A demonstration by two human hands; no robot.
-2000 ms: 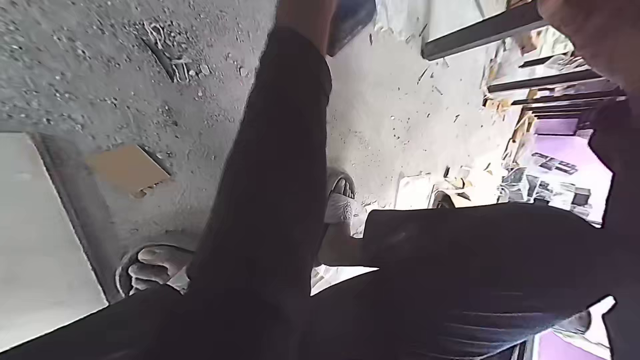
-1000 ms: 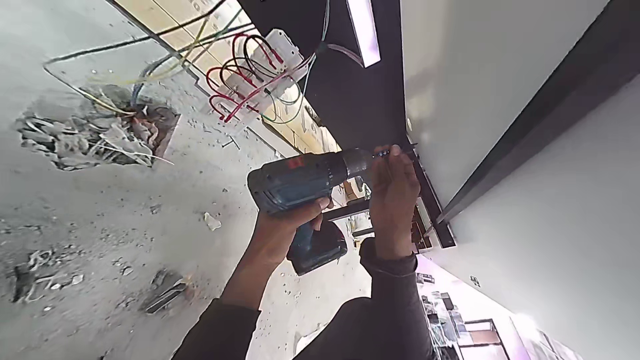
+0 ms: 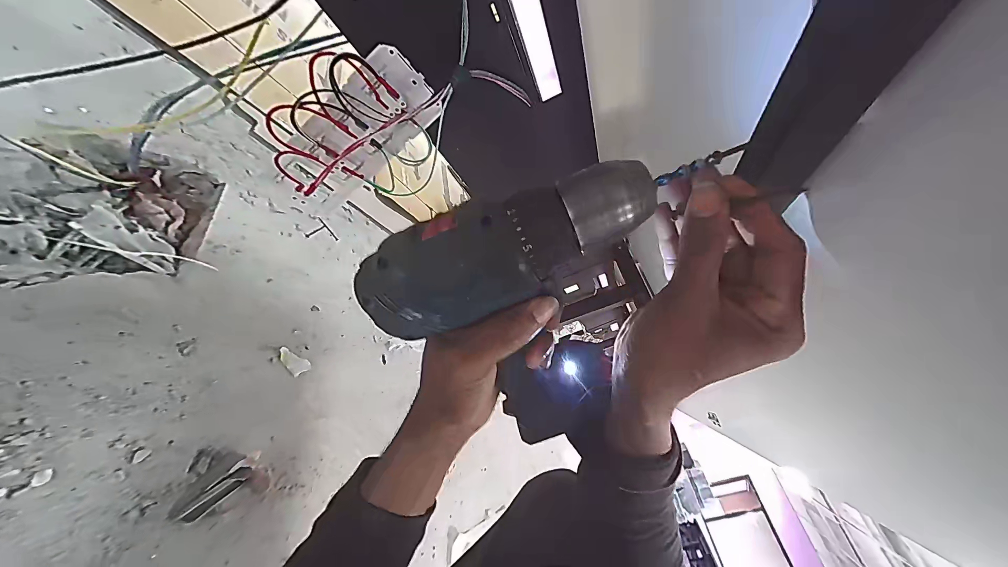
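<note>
A dark blue cordless drill (image 3: 465,260) with a grey metal chuck (image 3: 610,203) points up and right. My left hand (image 3: 488,346) is wrapped around its handle, the thumb on the near side. Beneath, the battery end (image 3: 543,398) is partly behind my right wrist, near a bright lit spot. My right hand (image 3: 720,276) pinches a thin spiral drill bit (image 3: 677,175), partly bluish, just in front of the chuck. The bit's far end reaches the edge of a dark beam (image 3: 835,87); contact cannot be told. My fingers hide part of the bit.
Left of the drill, a white wiring plate (image 3: 394,71) carries red, black and green wires. Loose cables come from a rough wall cavity (image 3: 177,213) with crumpled material. Rubble (image 3: 293,361) and a dark object (image 3: 213,480) lie lower left. A pale panel (image 3: 906,299) stands at right.
Two seconds ago the view showed legs and floor; it has swung to the drill and wiring. Since one second ago, drill and hands appear larger and nearer, with both hands holding much as before.
</note>
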